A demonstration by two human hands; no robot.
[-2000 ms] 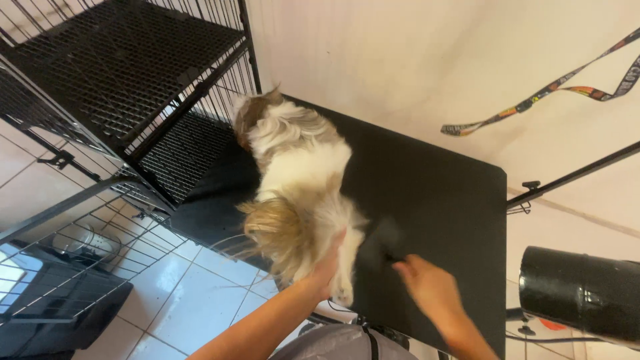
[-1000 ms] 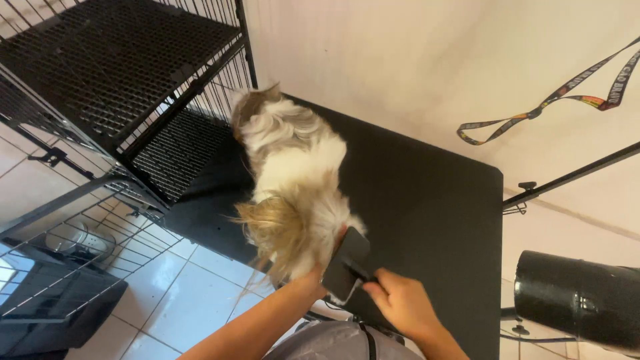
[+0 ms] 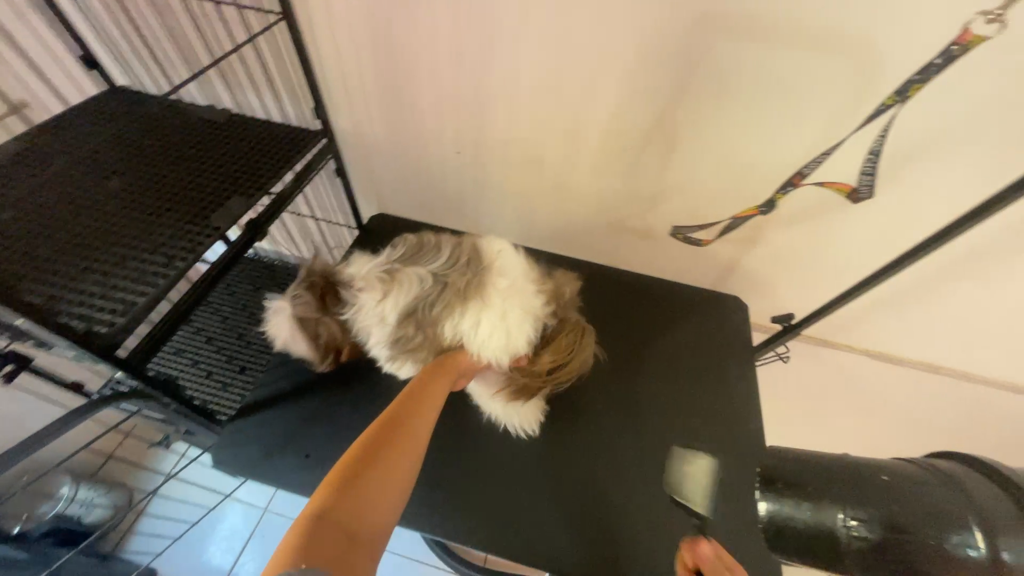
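A long-haired dog (image 3: 448, 296), white and grey-brown, stands on a black grooming table (image 3: 640, 376) with its head toward the left and its tan tail toward the right. My left hand (image 3: 468, 370) reaches under its flank by the hind leg; the fingers are partly hidden in the fur. Low at the right, my right hand (image 3: 708, 558) grips the handle of a slicker brush (image 3: 693, 480), whose pale pad is turned up, blurred and apart from the dog. Only part of that hand is in view.
A black wire cage with shelves (image 3: 152, 184) adjoins the table's left end. A patterned grooming loop (image 3: 800, 180) hangs at the upper right, above a black metal arm (image 3: 904, 264). Beside the table's right edge lies a black cylinder (image 3: 880, 504). Behind the table is a wall.
The dog has turned, its rear now toward the right. The brush, against its hindquarters a second ago, has moved away to the right. My left hand now shows at its flank.
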